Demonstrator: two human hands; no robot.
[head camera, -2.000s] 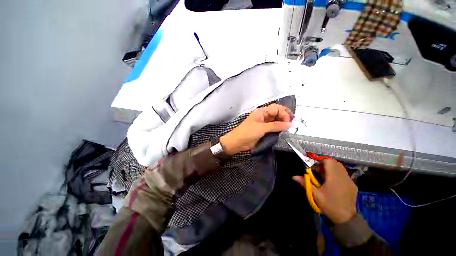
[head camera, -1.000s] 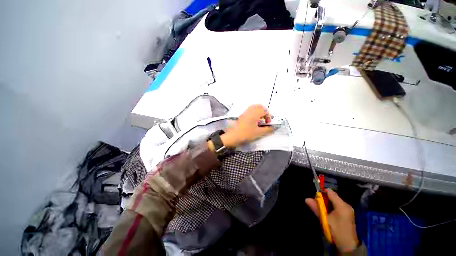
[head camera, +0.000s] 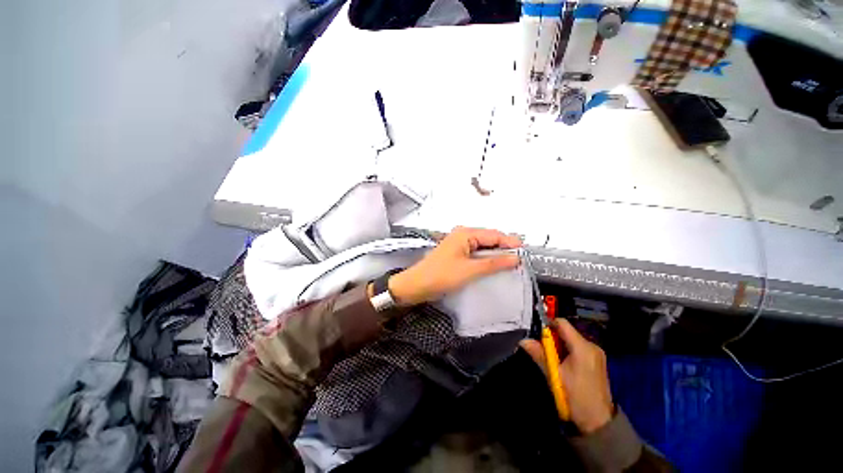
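The garment, with pale lining (head camera: 490, 300) and black-and-white checked fabric (head camera: 370, 369), hangs over the table's front edge toward the lap. My left hand (head camera: 459, 266) pinches the pale piece at its upper right corner, near the table edge. My right hand (head camera: 578, 374) holds the scissors (head camera: 553, 369), with yellow-orange and red handles. The blades point up along the right edge of the pale piece and touch or nearly touch it; whether they are closed on it cannot be told.
The white sewing machine (head camera: 610, 55) stands at the back right, with plaid cloth (head camera: 689, 42) over it. A black phone (head camera: 689, 120) with a white cable lies beside it. Grey fabric (head camera: 120, 369) is heaped at lower left. A blue bin (head camera: 684, 416) is below the table.
The pale piece now lies flatter and faces up at the table edge. My left hand has moved down to its corner. The scissors have moved left from away from the cloth to its right edge.
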